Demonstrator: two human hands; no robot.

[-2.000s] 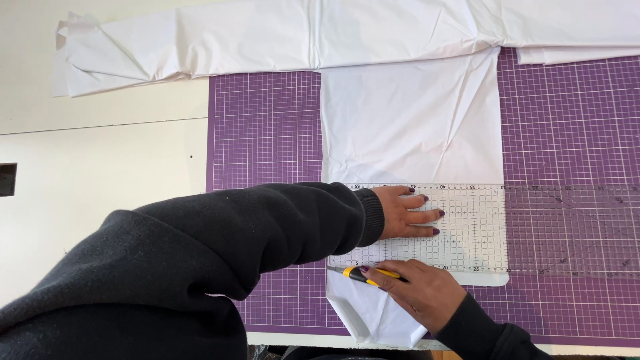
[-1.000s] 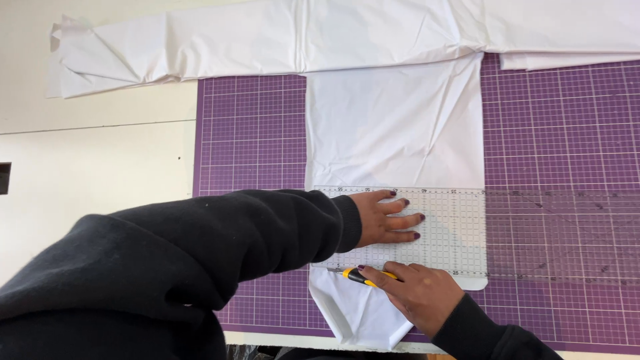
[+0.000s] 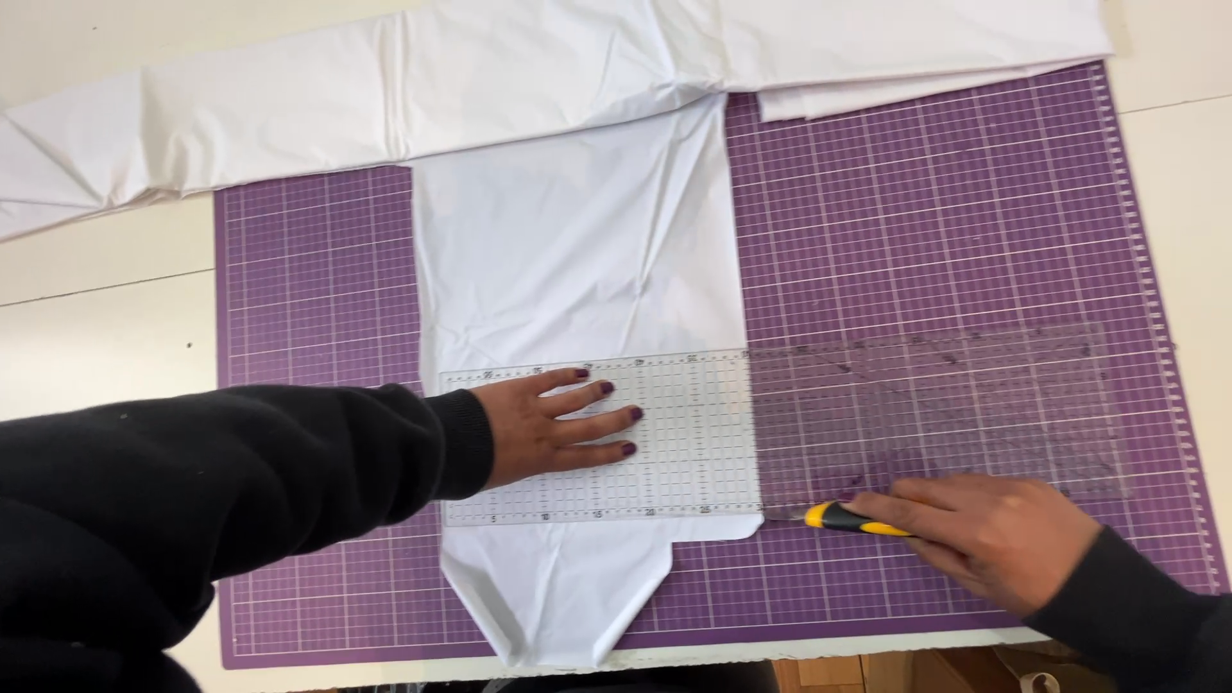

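Note:
My left hand (image 3: 553,423) lies flat with spread fingers on a clear quilting ruler (image 3: 924,404). The ruler lies across a strip of white fabric (image 3: 577,250) and reaches right over the purple cutting mat (image 3: 318,481). In my right hand (image 3: 982,529) is a yellow and black utility knife (image 3: 857,518), low at the ruler's lower edge. Its blade points left, close to the fabric's right edge. Below the ruler, the fabric's lower end has folded, angled sides and reaches the mat's front edge.
A long folded length of white fabric (image 3: 539,77) runs across the back of the mat and onto the white table (image 3: 106,337). Below the table's front edge, a wooden surface (image 3: 828,671) shows at the bottom.
My right hand has moved right with the knife, from the fabric's left side to beyond its right edge. My left hand stays on the ruler. The view has shifted to the right.

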